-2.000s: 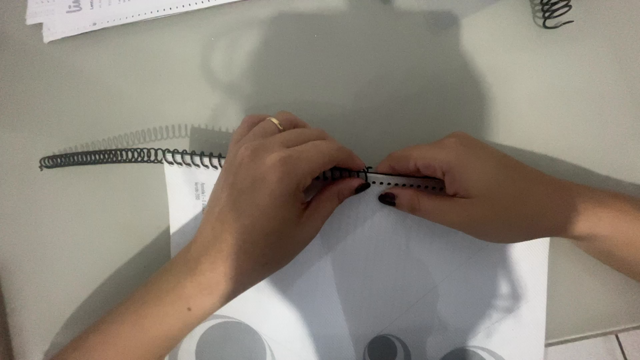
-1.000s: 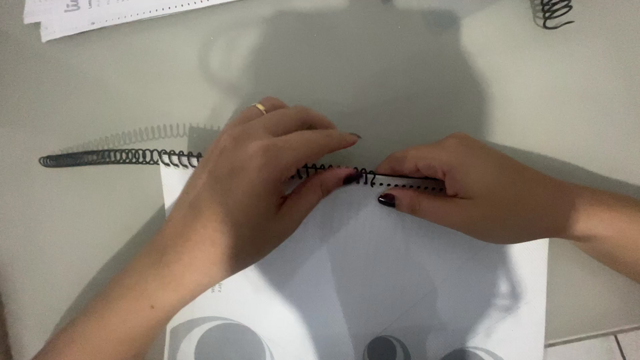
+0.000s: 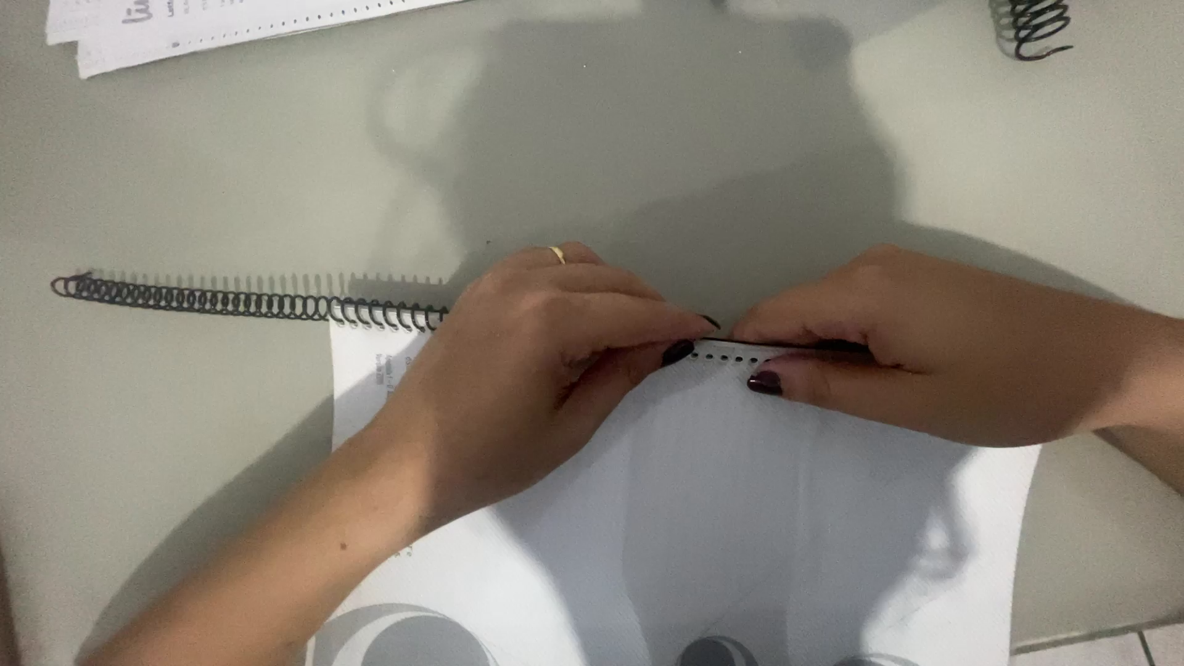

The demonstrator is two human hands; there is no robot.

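Note:
A black spiral binding coil (image 3: 231,303) runs through the punched top edge of a stack of white paper sheets (image 3: 703,499); its free part juts out past the left edge of the paper. My left hand (image 3: 536,361), with a gold ring on one finger, pinches the coil and the paper edge near the middle, hiding the coil's right end. To the right of it, my right hand (image 3: 906,351) grips the punched edge, thumb in front and fingers behind. A short row of bare holes shows between the two hands.
Further printed, punched sheets (image 3: 231,28) lie at the upper left of the grey table (image 3: 185,166). A second black coil (image 3: 1041,23) lies at the upper right. Light floor tiles (image 3: 1101,649) show past the table edge at the lower right.
My left hand's fingers, apart a second ago, have closed together on the coil at the paper edge. The coil's left part now lies a little differently. My right hand has barely moved.

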